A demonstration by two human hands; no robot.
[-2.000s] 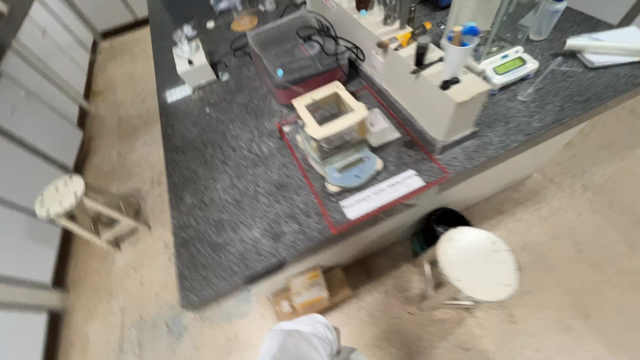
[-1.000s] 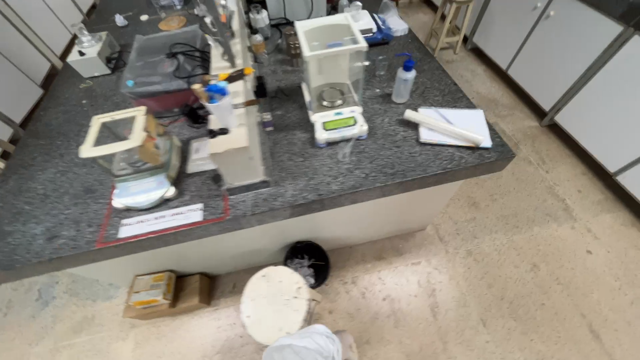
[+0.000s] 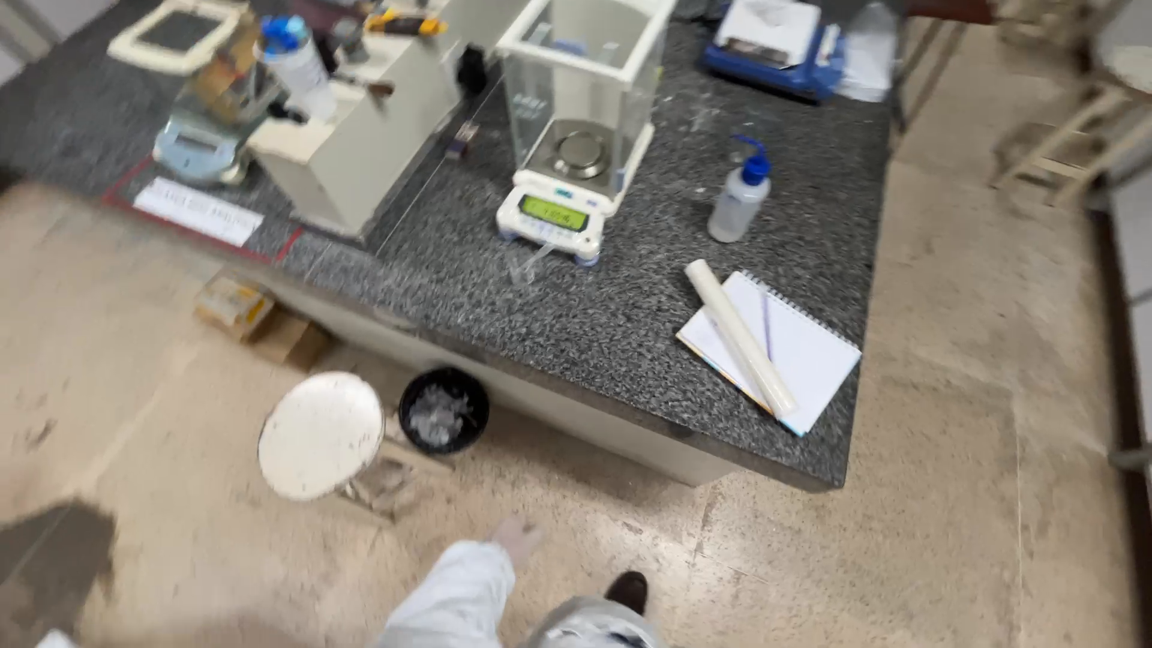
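Note:
My left hand [image 3: 517, 538], blurred below a white sleeve, hangs over the floor near the bottom centre, with its fingers loosely extended and nothing visible in it. My right hand is out of view. On the dark stone bench stands an analytical balance [image 3: 551, 216] with a glass draft shield, a round metal pan and a lit green display. Right of it is a wash bottle [image 3: 740, 200] with a blue cap. Near the bench corner, a whitish tube or roll [image 3: 740, 337] and a purple pen [image 3: 767, 324] lie on an open spiral notebook [image 3: 814, 360].
A round white stool [image 3: 321, 436] and a black bin [image 3: 444, 410] holding crumpled clear material stand before the bench; cardboard boxes [image 3: 288, 338] lie left of them. A second balance [image 3: 196, 148], a raised shelf [image 3: 360, 171] and a blue device [image 3: 774, 49] are on the bench. Another stool [image 3: 1071, 126] stands right.
The view has swung right along the bench and come closer to the balance and notebook. My left hand now shows beyond the sleeve.

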